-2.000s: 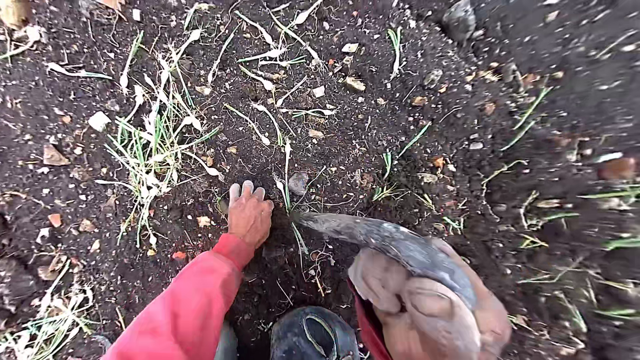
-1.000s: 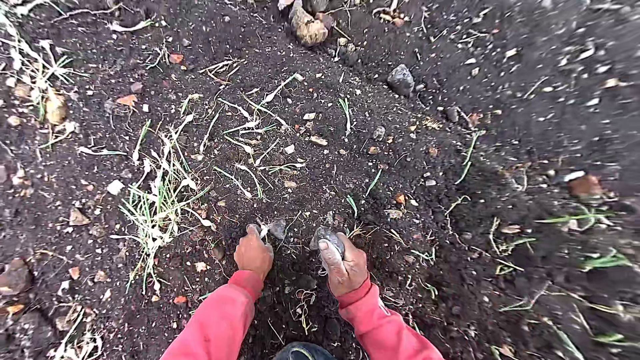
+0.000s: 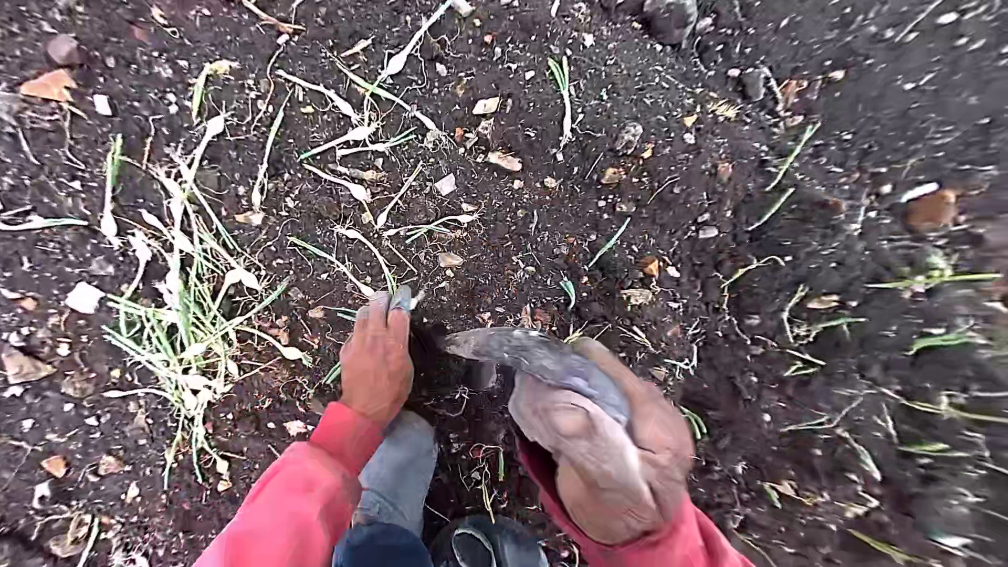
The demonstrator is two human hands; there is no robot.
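Note:
My right hand (image 3: 606, 441) grips a grey pointed tool (image 3: 535, 354), either stone or worn metal; its tip points left over a dark hollow in the soil (image 3: 429, 354). Just left of that hollow, my left hand (image 3: 378, 354) has its fingers together around a small onion seedling (image 3: 394, 295), mostly hidden by the fingers. Beyond the left hand several onion seedlings with white bulbs (image 3: 346, 185) lie loose on the soil. A larger heap of seedlings (image 3: 189, 339) lies to the left. One seedling (image 3: 565, 102) lies farther up, right of the middle.
Dark soil surrounds the hands, with a white stone (image 3: 84, 298), an orange-brown stone (image 3: 932, 209) and a dark rock (image 3: 669, 17) on it. Green shoots (image 3: 937, 342) show at the right. My shoe (image 3: 488, 543) and trouser leg (image 3: 402, 472) are at the bottom edge.
The right hand, lower at the soil one second ago, is now raised with the tool's point turned left. The left hand has stayed near the same patch of soil. The view has shifted.

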